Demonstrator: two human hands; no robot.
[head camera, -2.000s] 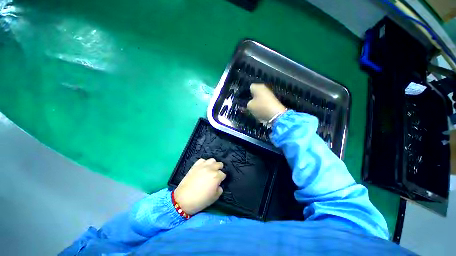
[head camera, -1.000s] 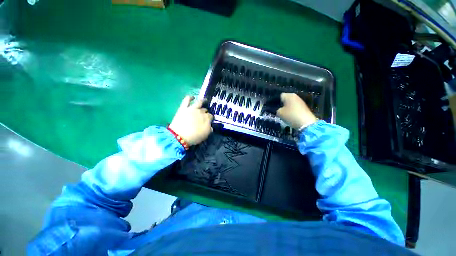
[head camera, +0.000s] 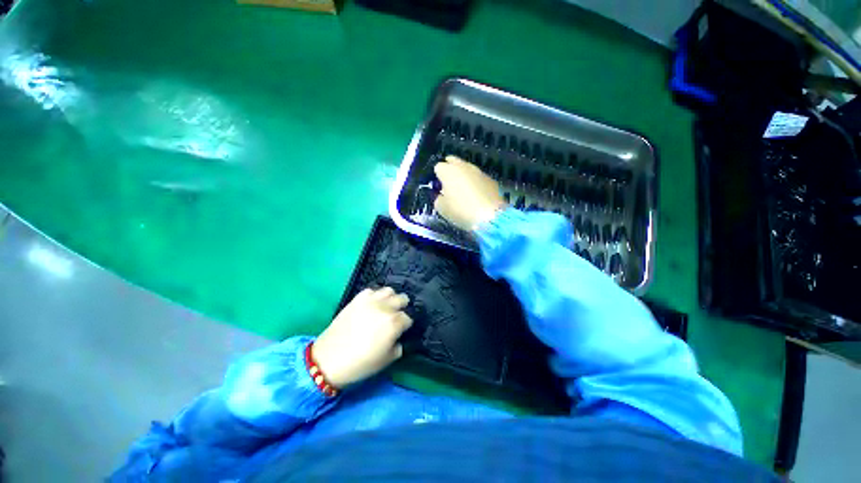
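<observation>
A stainless steel tray (head camera: 557, 126) holds black pieces with pale ends lined up in rows (head camera: 529, 151). My right hand (head camera: 466, 195) is over the left part of this tray, fingers bent down among the rows; whether it holds a piece is hidden. Nearer my body lies the black divided parts tray (head camera: 505, 363), its left compartment holding a loose heap of small black pieces (head camera: 401, 259). My left hand (head camera: 362, 337) is over that heap, with dark fingertips down at the pieces. I cannot tell if it grips one. My right sleeve covers much of the right compartment.
The trays lie on a glossy green mat (head camera: 283, 189). A black bin (head camera: 736, 226) with shiny dark contents and a white label stands at the right. A dark box with a blue part (head camera: 694, 80) is behind it. A brown box edge (head camera: 288, 4) and a dark object (head camera: 425, 9) show at the top.
My left hand has moved from the steel tray's left corner down to the heap of black pieces. My right hand has moved left across the rows. The view has shifted slightly.
</observation>
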